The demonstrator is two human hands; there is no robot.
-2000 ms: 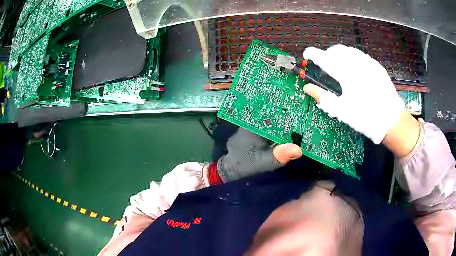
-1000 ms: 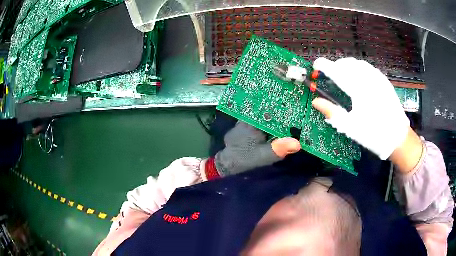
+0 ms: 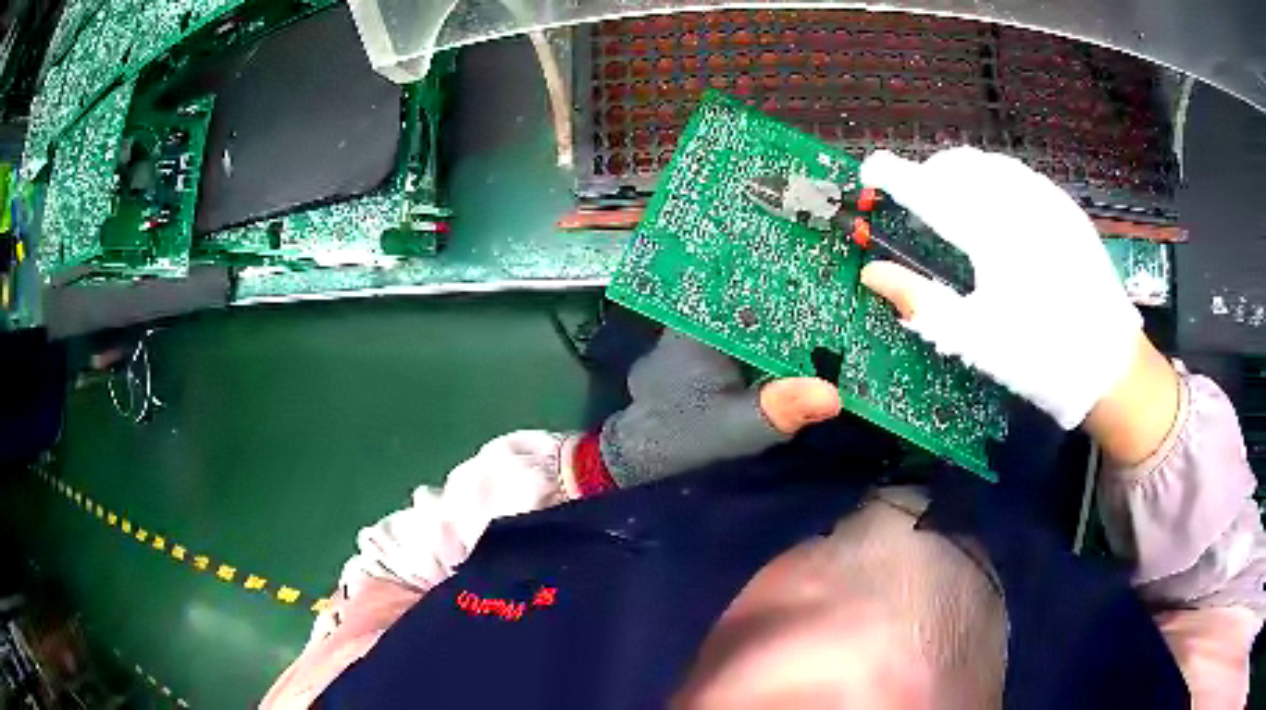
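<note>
A green circuit board is held tilted in the air above my lap, its side with dense silvery dots facing up. My left hand, in a grey fingerless glove, grips the board's near edge with the bare thumb on top; its other fingers are hidden under the board. My right hand, in a white glove, holds the diagonal cutters by their black and red-orange handles. The silvery jaws point left over the upper part of the board. Whether the jaw tips touch it, I cannot tell.
A reddish-brown perforated tray lies behind the board, with a clear plastic shield above it. Stacked boards and a black mat lie at the left on the bench. Yellow-black tape crosses the green floor.
My right hand with the cutters has moved slightly right and down since two seconds ago. The cutters shifted slightly left over the last second. My left hand keeps its grip on the board.
</note>
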